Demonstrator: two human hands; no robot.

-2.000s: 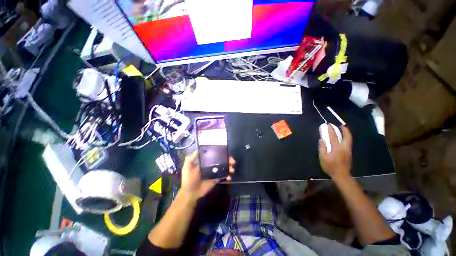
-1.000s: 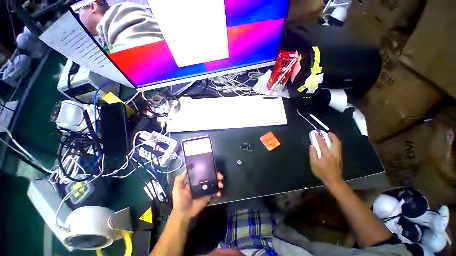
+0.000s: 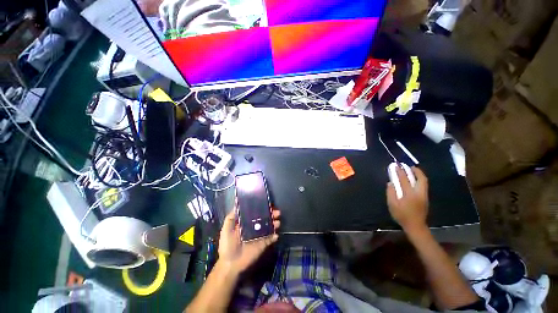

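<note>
My left hand [image 3: 240, 244] holds the smartphone [image 3: 254, 205] upright with its lit screen facing me, over the front edge of the black mat. My right hand [image 3: 409, 198] rests on the white computer mouse [image 3: 401, 178] at the right of the mat, fingers over its top. The monitor [image 3: 269, 40] at the top shows panes: part of a person in a grey garment at upper left, the others red, blue and purple. The white keyboard [image 3: 293, 128] lies below the monitor. An orange square [image 3: 342, 168] and small dark parts [image 3: 312, 172] lie between my hands.
Tangled cables [image 3: 110, 159] and white adapters [image 3: 208, 160] lie at left. A white camera [image 3: 119, 241] touches a yellow tape roll [image 3: 145, 287] at lower left. A red packet [image 3: 371, 82] is right below the monitor. White cameras [image 3: 498, 269] are at lower right.
The white window over the middle of the monitor's picture is gone, and all four panes show. The view has shifted. My left hand still holds the phone and my right hand stays on the mouse.
</note>
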